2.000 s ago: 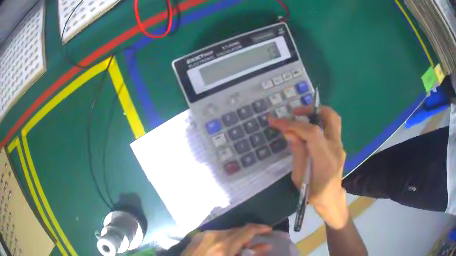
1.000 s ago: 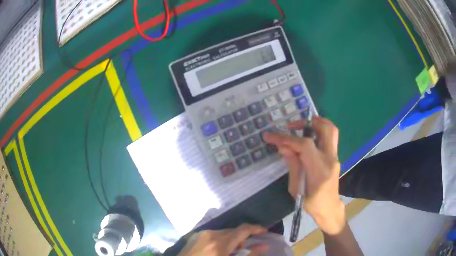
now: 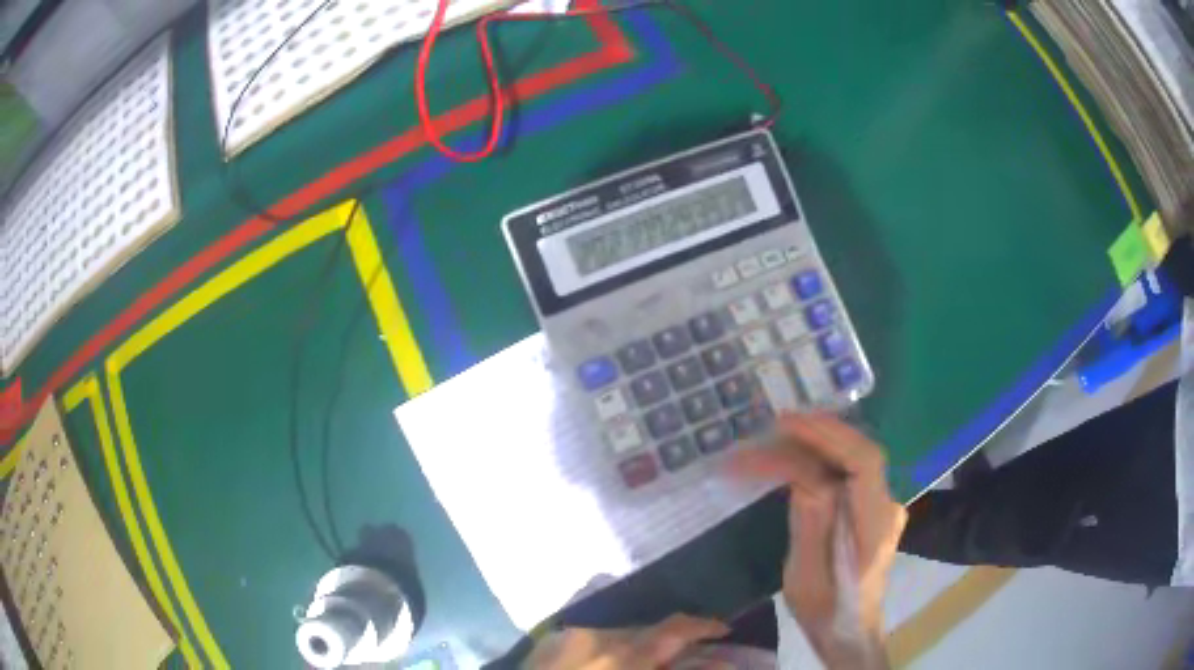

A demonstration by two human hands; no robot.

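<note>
A large grey calculator (image 3: 694, 308) lies tilted on the bench, its display showing a row of digits too blurred to read. It overlaps a white printed sheet (image 3: 491, 458) whose left part is washed out by glare. My right hand (image 3: 838, 511) is blurred, at the calculator's lower right edge below the keys, fingers bent. A pen is not clearly visible in it now. My left hand (image 3: 622, 645) is at the bottom edge, cut off by the frame, below the sheet; what it holds is hidden.
A silver cylinder with a white top (image 3: 351, 615) stands lower left with a thin black cable. A red cable (image 3: 491, 92) loops at the back. White dotted trays (image 3: 98, 196) and a tan board (image 3: 66, 550) lie left. A paper stack (image 3: 1100, 98) and a person's dark sleeve (image 3: 1048, 491) are right.
My right hand has moved down off the keys to the calculator's lower edge. The display has gone from few digits to a full row. The view has shifted, so bench things sit lower and further right.
</note>
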